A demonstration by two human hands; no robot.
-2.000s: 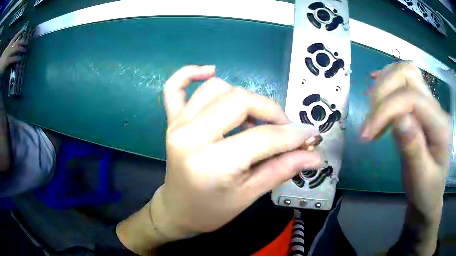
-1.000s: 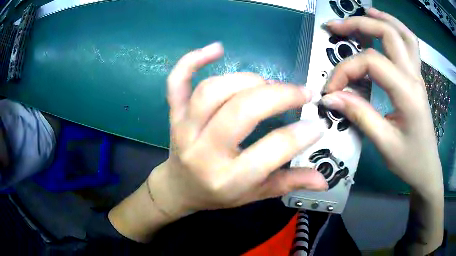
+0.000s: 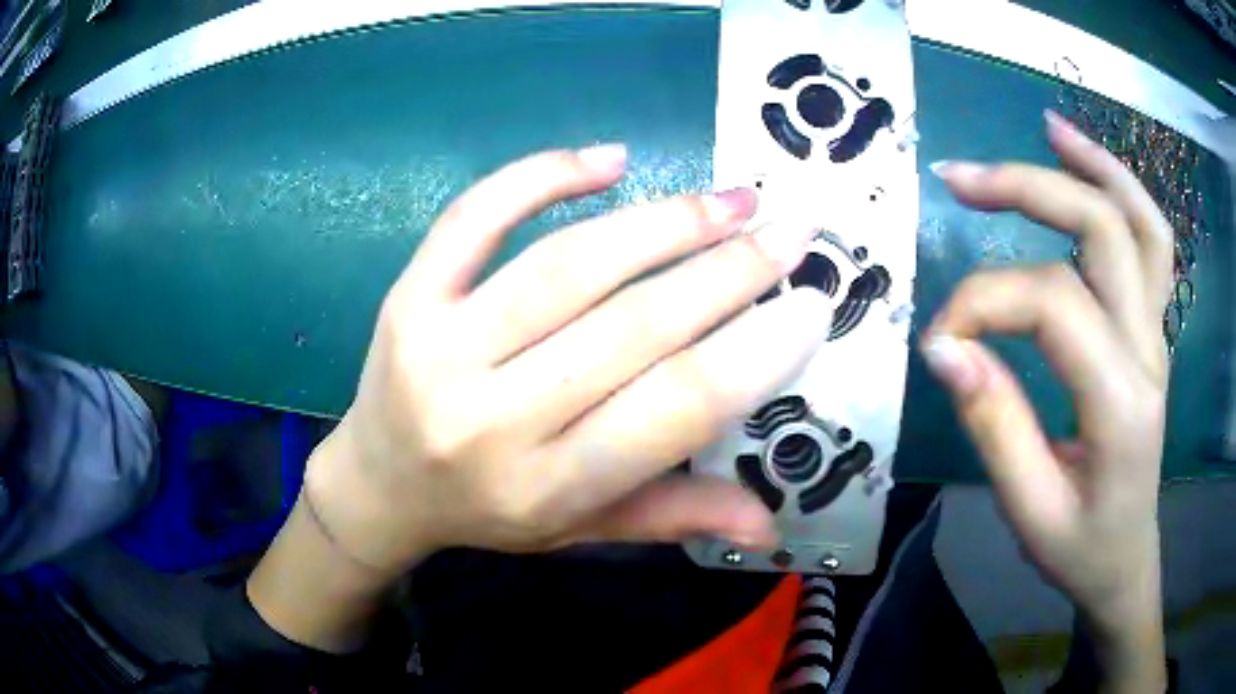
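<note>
The long silver-white metal housing (image 3: 827, 366) stands lengthwise in front of me, its lower end near my body. Its black slotted round ports show, the top one cut off by the picture's edge. My left hand (image 3: 583, 366) lies over its left side with spread fingers, fingertips at the second port from the bottom and partly covering it. Nothing shows held in it. My right hand (image 3: 1044, 312) is right of the housing, not touching it, thumb and index finger curled near each other. I cannot tell whether a small ring is between them.
A tangle of thin copper-coloured rings (image 3: 1177, 203) lies on the green bench (image 3: 407, 109) at right, behind my right hand. A white strip (image 3: 271, 44) runs along the far side. Another metal part (image 3: 30, 203) is at far left, near a person's sleeve (image 3: 68, 447). A ribbed cable (image 3: 812, 637) hangs below the housing.
My right hand has moved off the housing to its right side. The housing appears farther left in view. My left hand's fingers have spread flatter over it.
</note>
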